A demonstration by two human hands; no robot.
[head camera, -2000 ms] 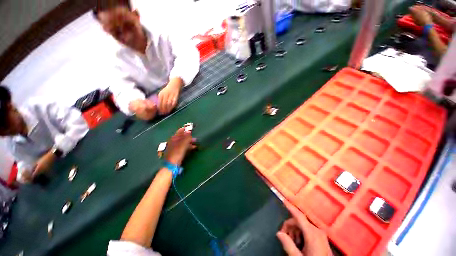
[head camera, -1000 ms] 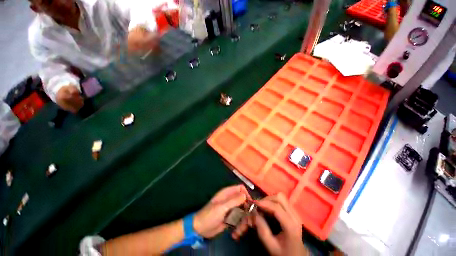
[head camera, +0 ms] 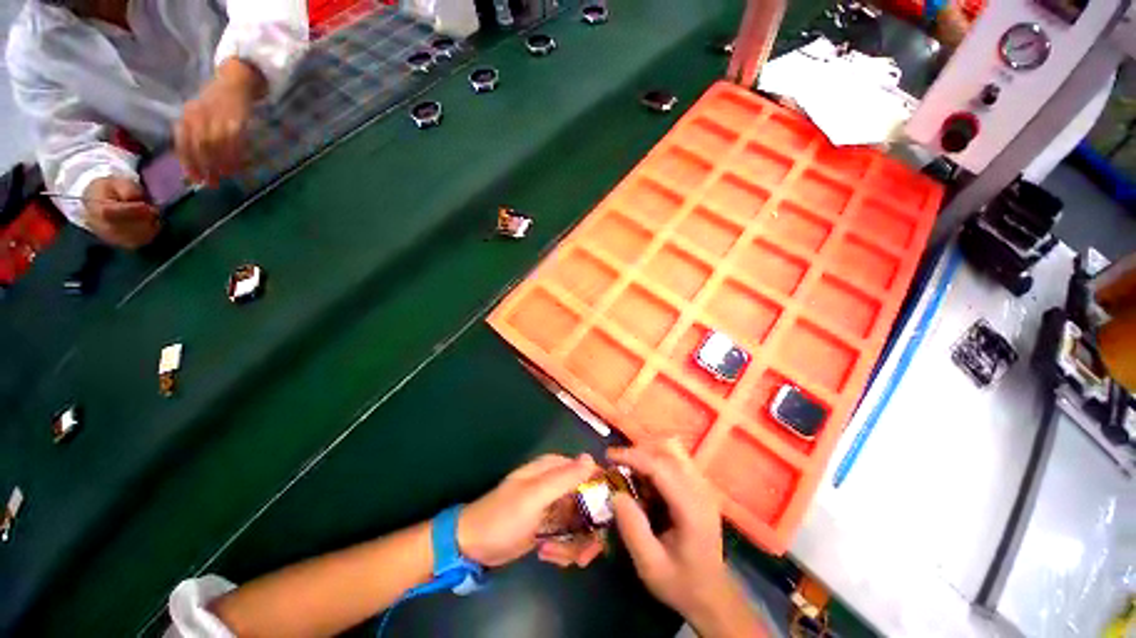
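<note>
A small watch module (head camera: 596,502) with a white part and gold-brown edges is held between both hands, just off the near corner of the tray. My left hand (head camera: 530,511), with a blue wrist strap (head camera: 449,548), holds it from the left. My right hand (head camera: 673,530) has its fingers on the module's right side. The fingers hide much of the module. The red-orange blister tray (head camera: 642,312) lies beyond and to the right of my hands. Two units with dark glass faces, one (head camera: 721,357) and another (head camera: 797,410), sit in its near pockets.
The green belt (head camera: 361,324) carries spaced open units, such as one (head camera: 246,282), and dark round housings (head camera: 483,80). A coworker in white works at the far left side. At right are the press table (head camera: 922,499), a control panel (head camera: 997,75), black fixtures (head camera: 1015,231) and white paper (head camera: 841,94).
My left hand has come back from the belt to meet my right hand. Both now hold a module, its white part showing instead of the grey face seen a second ago. The view has shifted right.
</note>
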